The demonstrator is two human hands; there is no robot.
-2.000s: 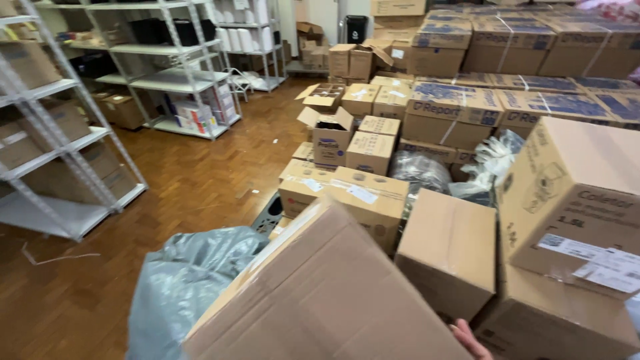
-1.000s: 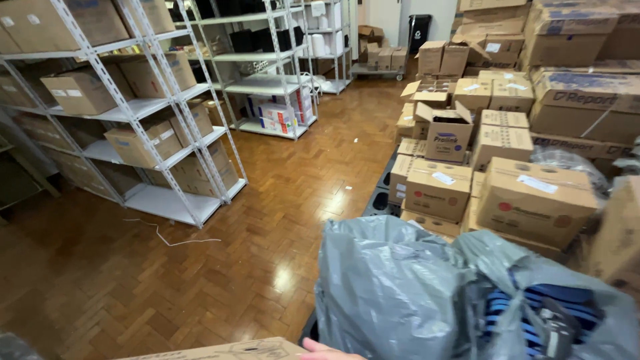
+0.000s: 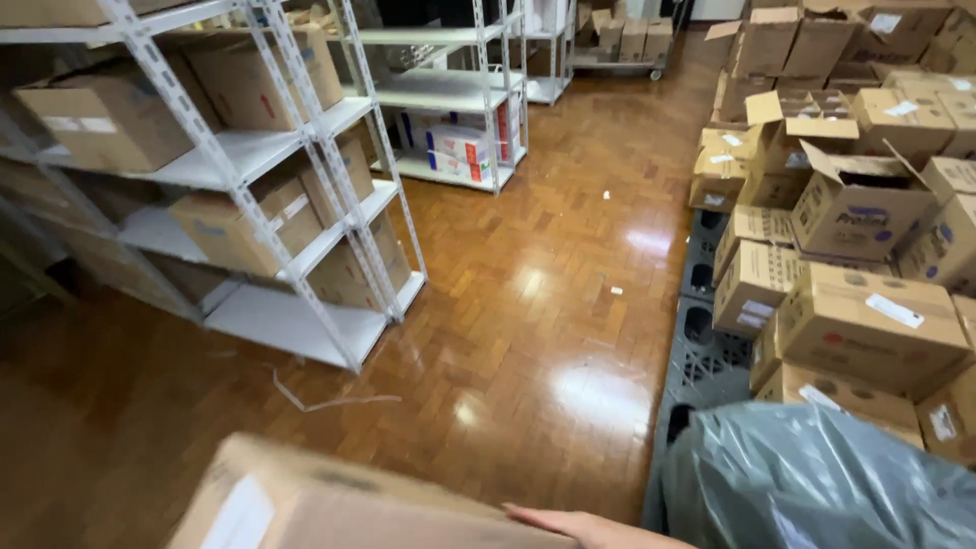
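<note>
A brown cardboard box (image 3: 396, 511) with a white label on one side is at the bottom of the view, blurred and cut off by the lower edge. My right hand (image 3: 591, 528) lies against its right side, fingers stretched along the upper edge and pressed to the cardboard. My left hand is out of the frame. To the right of my right hand, a grey plastic bag (image 3: 816, 480) bulges over the edge of a black plastic pallet (image 3: 709, 358).
Metal shelving (image 3: 297, 324) with cardboard boxes (image 3: 114, 114) lines the left. Stacked cartons (image 3: 869, 328) fill the pallet at right. A loose strap (image 3: 328, 402) and paper scraps lie on the wooden parquet floor (image 3: 526, 305). A wheeled cart (image 3: 621, 65) stands far back.
The view has swung left, toward the shelving and the floor. The held box fills the bottom centre two seconds ago, shows only an edge a second ago, and now shows more again.
</note>
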